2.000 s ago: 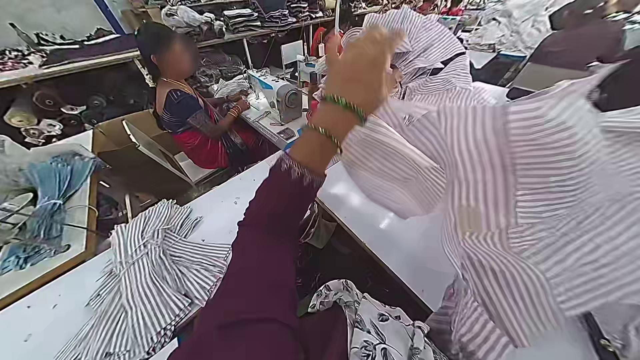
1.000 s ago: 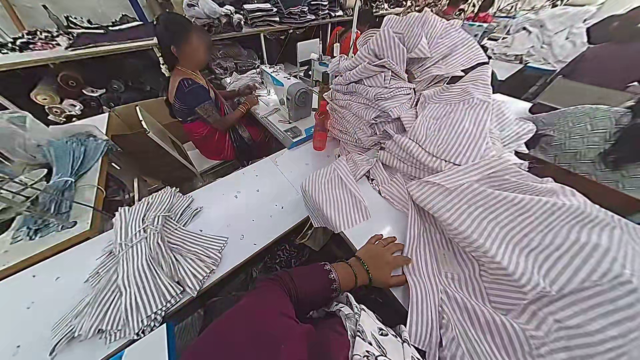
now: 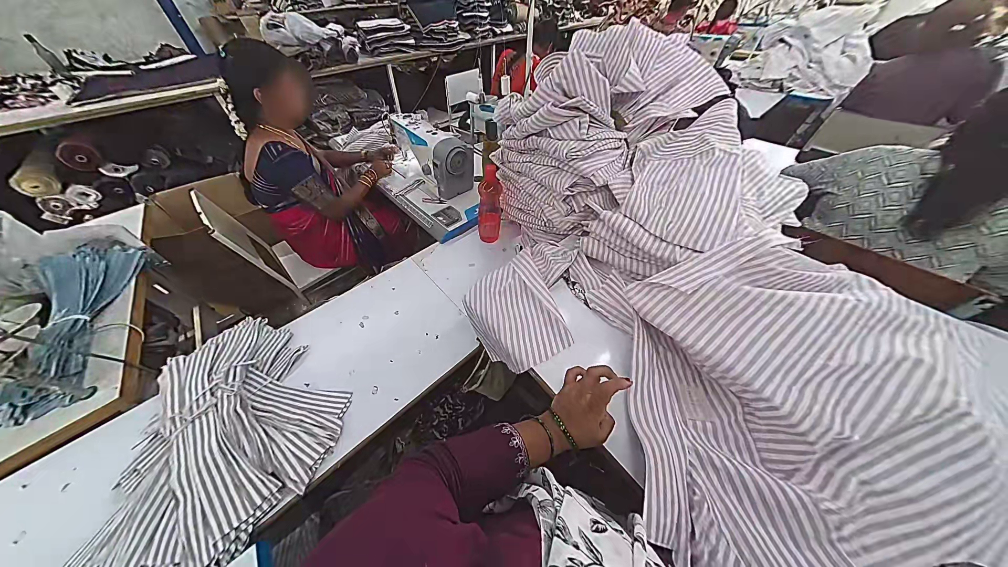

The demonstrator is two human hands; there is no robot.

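My left hand (image 3: pixel 587 405), with dark bangles at the wrist, rests at the edge of the white table (image 3: pixel 610 346). Its fingers are spread and bent, and it holds nothing. Just right of it, striped fabric (image 3: pixel 787 354) spreads over the table and hangs down in front. Farther back this cloth rises into a tall crumpled heap (image 3: pixel 622 150). A loose striped flap (image 3: pixel 520 315) lies beyond my fingertips. My right hand is not in view. At the left, a tied bundle of striped pieces (image 3: pixel 236 425) lies on a white table.
A red bottle (image 3: pixel 489 205) stands beside the heap. Behind it, a co-worker (image 3: pixel 307 173) sits at a sewing machine (image 3: pixel 437 153). Blue cloth strips (image 3: pixel 87 291) lie on a table at far left. A gap runs between the two white tables. Patterned grey cloth (image 3: pixel 898 205) is at the right.
My left hand was raised over the striped cloth two seconds ago and has come down to the table edge. The lifted cloth has settled, and the red bottle is now visible.
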